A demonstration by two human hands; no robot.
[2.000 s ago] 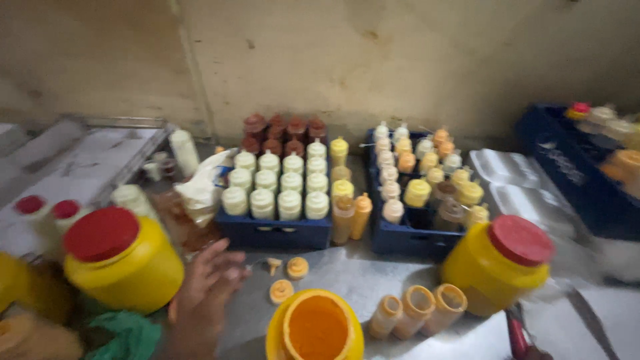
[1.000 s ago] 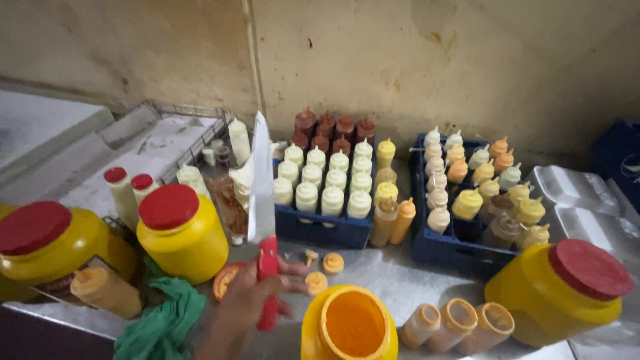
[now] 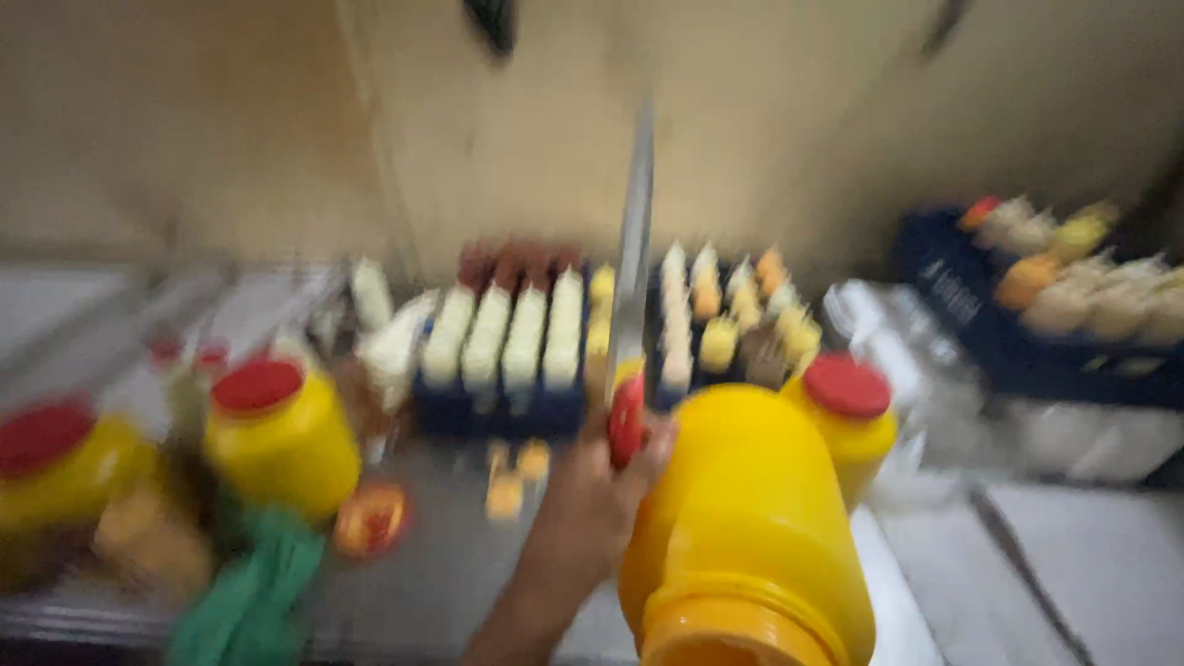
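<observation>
My left hand [image 3: 601,490] is closed on the red handle of a knife [image 3: 635,240], whose blade points upward. Just right of it, a large yellow plastic jar [image 3: 749,499] is tipped with its open mouth facing down toward the bottom edge. My fingertips are beside or against the jar; blur hides which. My right hand is not in view. Beyond the knife, a blue crate [image 3: 499,416] holds cream and dark red squeeze bottles, and another crate of mixed bottles stands to its right. Several orange caps [image 3: 504,495] lie on the metal counter.
Red-lidded yellow jars stand at left [image 3: 282,444] and right [image 3: 846,416]. A green cloth [image 3: 254,583] and a round red-orange lid [image 3: 372,520] are near the left. A third blue crate [image 3: 962,314] with bottles is far right. The wall rises behind.
My left hand was empty two seconds ago and had the knife one second ago. The open jar, upright before, is now raised and tipped over. The three open bottles are out of sight.
</observation>
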